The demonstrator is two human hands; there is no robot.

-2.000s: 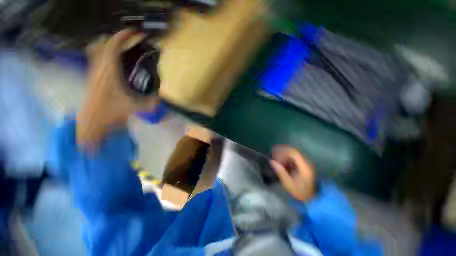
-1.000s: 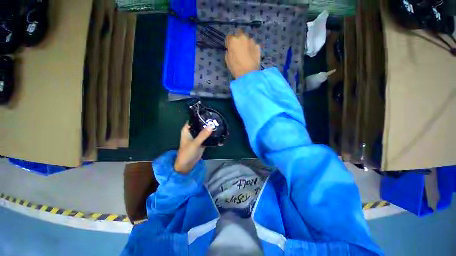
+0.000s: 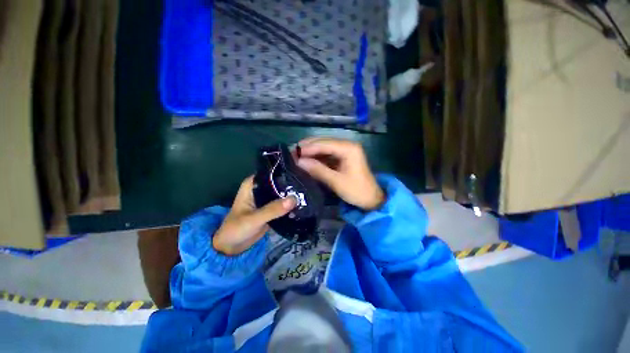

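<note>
My left hand [image 3: 245, 219] holds a glossy black ear cup housing [image 3: 302, 222] in front of my body, its thumb on the silvery-white patch at the centre. Fine red and white lead wires [image 3: 275, 172] show on the open face, running up to the bracket. My right hand [image 3: 340, 169] is at the bracket's right side, thumb and index finger pinched on a small dark piece. That piece is probably the end of a microphone boom, but most of it is hidden. Loose black booms [image 3: 276, 34] lie on the patterned mat [image 3: 276, 89].
A blue tray [image 3: 186, 62] lies at the mat's left, a blue strip [image 3: 361, 79] on its right. A glue bottle [image 3: 407, 81] and a white wipe [image 3: 403, 21] are beyond. Cardboard stacks [image 3: 563, 103] flank the dark green bench [image 3: 207, 162]. Blue bins [image 3: 546, 231] are at the lower right.
My right hand has come back from the booms on the mat to the housing. The housing is more upright, between both hands. The view has shifted, with the bench things further left and up.
</note>
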